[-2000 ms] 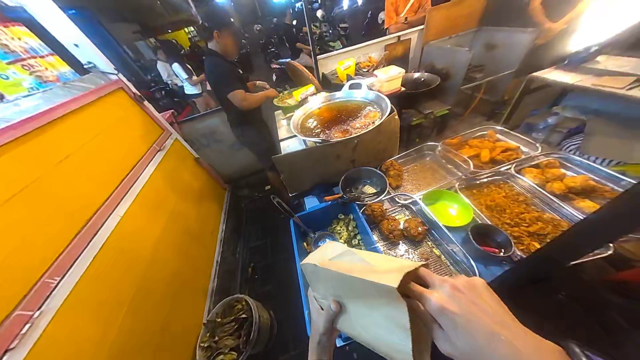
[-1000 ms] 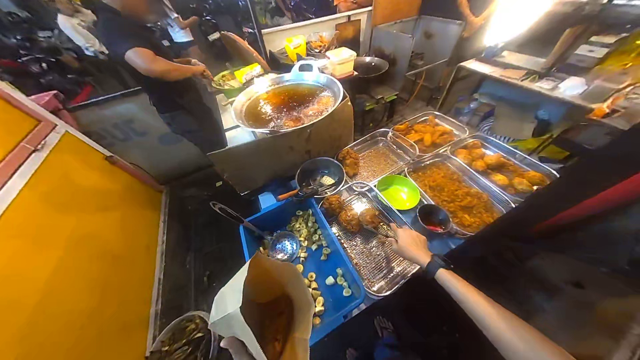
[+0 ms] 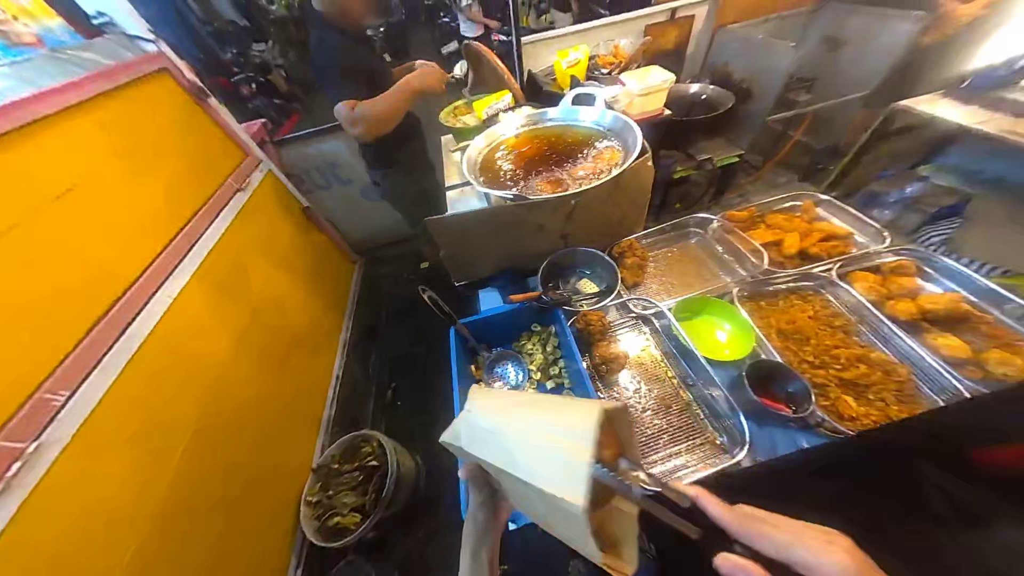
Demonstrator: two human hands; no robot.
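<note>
My left hand (image 3: pixel 485 512) holds a brown paper bag (image 3: pixel 536 464) from below and the side, its mouth turned to the right. In my right hand (image 3: pixel 768 528) is a pair of metal tongs (image 3: pixel 652 500), whose tips reach into the bag's mouth around a piece of fried food (image 3: pixel 610 440). Behind the bag lies a blue tray (image 3: pixel 462 344) with cut pale pieces and a skimmer (image 3: pixel 506 370). Beside it, a metal tray with a rack (image 3: pixel 680 416) carries fried balls (image 3: pixel 602 352) at its far left end.
A large pan of bubbling oil (image 3: pixel 552 156) stands behind a metal shield (image 3: pixel 544 232). Trays of fried food (image 3: pixel 832 352), a green bowl (image 3: pixel 714 328) and a dark saucepan (image 3: pixel 778 388) are at right. A bucket of peels (image 3: pixel 352 488) stands lower left. A person (image 3: pixel 376 104) stands beyond.
My right hand with the tongs has moved from the rack tray to the bag's mouth. Fewer fried balls lie on that tray than before. The view has shifted.
</note>
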